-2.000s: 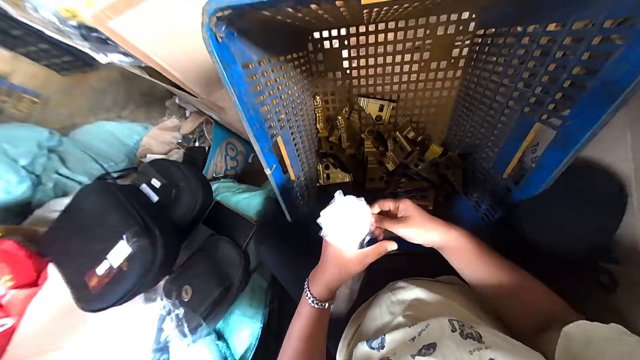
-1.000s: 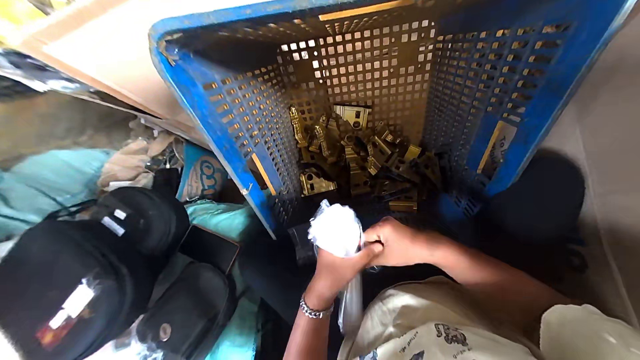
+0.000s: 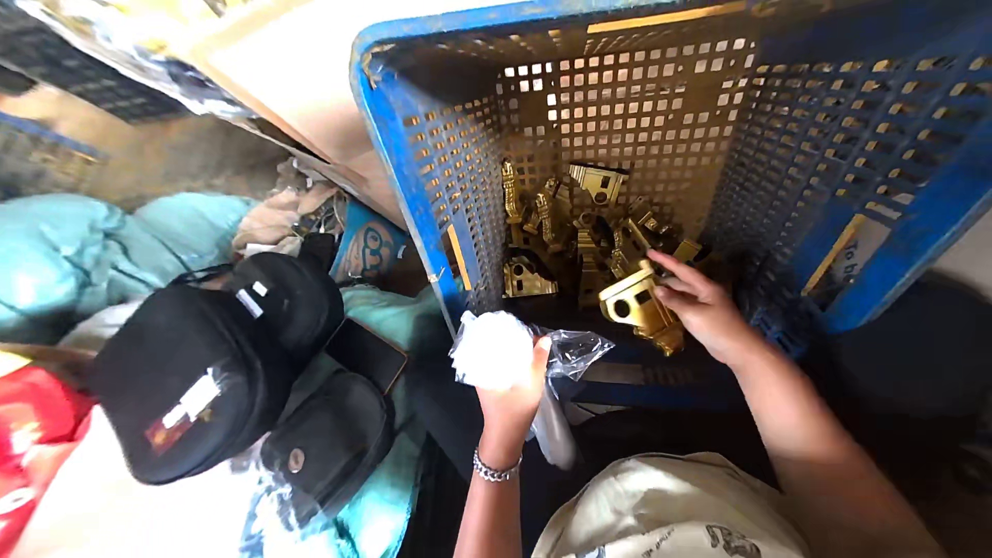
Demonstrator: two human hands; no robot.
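Observation:
My left hand (image 3: 515, 387) is closed around a bundle of clear plastic bags (image 3: 492, 350), which looks bright white in the glare, with a loose clear end sticking out to the right. My right hand (image 3: 701, 310) is at the near side of the blue plastic crate (image 3: 403, 167), with its fingers at a gold-coloured metal part (image 3: 639, 304) that has a round hole. Whether the fingers grip this part or only touch it cannot be told. More gold-coloured metal parts (image 3: 598, 183) lie in a heap on the bottom of the crate.
Black zip cases (image 3: 182, 380), a smartphone (image 3: 366, 355) and a smaller black pouch (image 3: 329, 442) lie on the left over turquoise wrapped bundles (image 3: 70, 248). A cardboard box (image 3: 310, 93) stands beyond the crate's left side. Something red (image 3: 39, 434) is at the far left.
My right hand has moved away from my left hand and the plastic bags, over to the gold-coloured part at the crate. My left hand still holds the bags.

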